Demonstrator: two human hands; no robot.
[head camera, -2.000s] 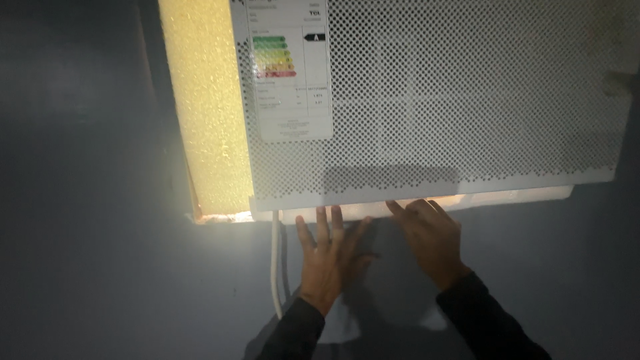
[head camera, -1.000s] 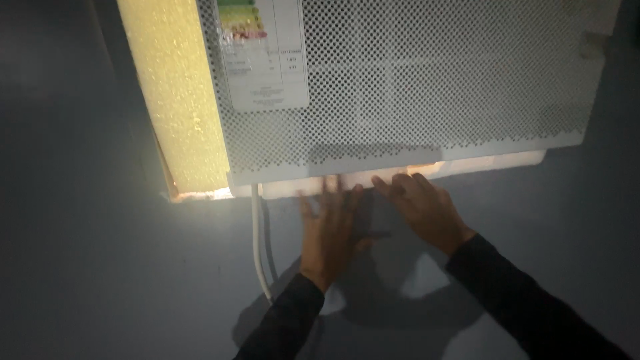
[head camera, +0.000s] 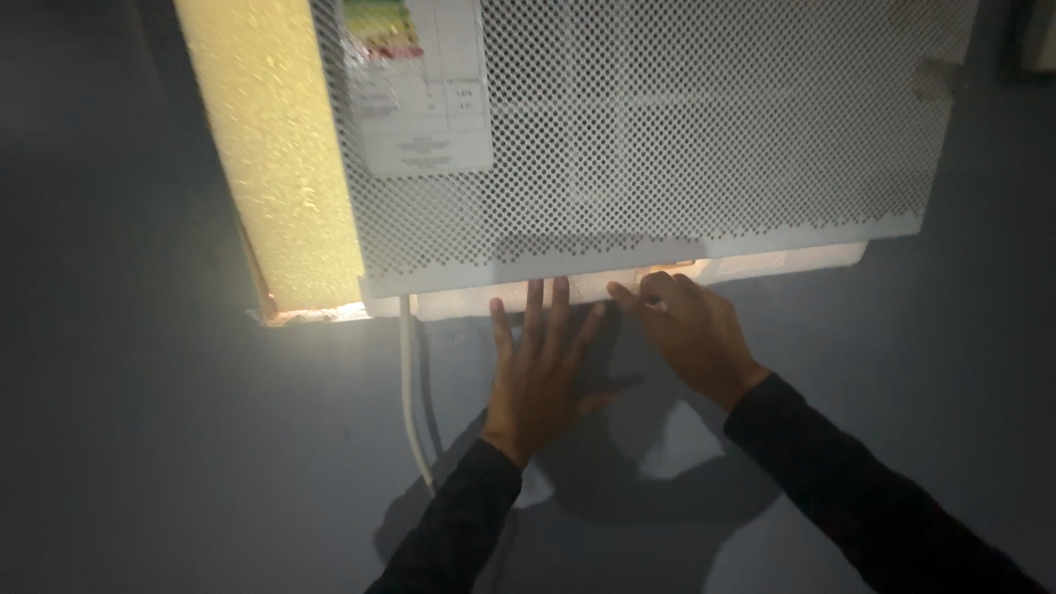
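A white perforated panel (head camera: 660, 148), the face of what looks like a window air conditioner, spans the upper part of the view. Under its lower edge runs a pale strip (head camera: 462, 304), lit from within the gap. My left hand (head camera: 540, 375) lies with fingers spread against the wall, its fingertips on this strip. To its right, my right hand (head camera: 693, 330) has bent fingers with thumb and index tip at the strip's lower edge; whether it pinches anything I cannot tell. A yellow foam slab (head camera: 276, 165) fills the gap left of the panel.
A white cable (head camera: 408, 396) hangs from under the panel, left of my left hand. An energy label (head camera: 429, 124) with writing is stuck on the panel. Around the unit is a grey wall (head camera: 165, 462) with shadows of my arms. A pale object (head camera: 1041, 37) shows at the top right edge.
My hands keep nearly the same places under the panel; the fingers of my left hand have shifted slightly along the strip.
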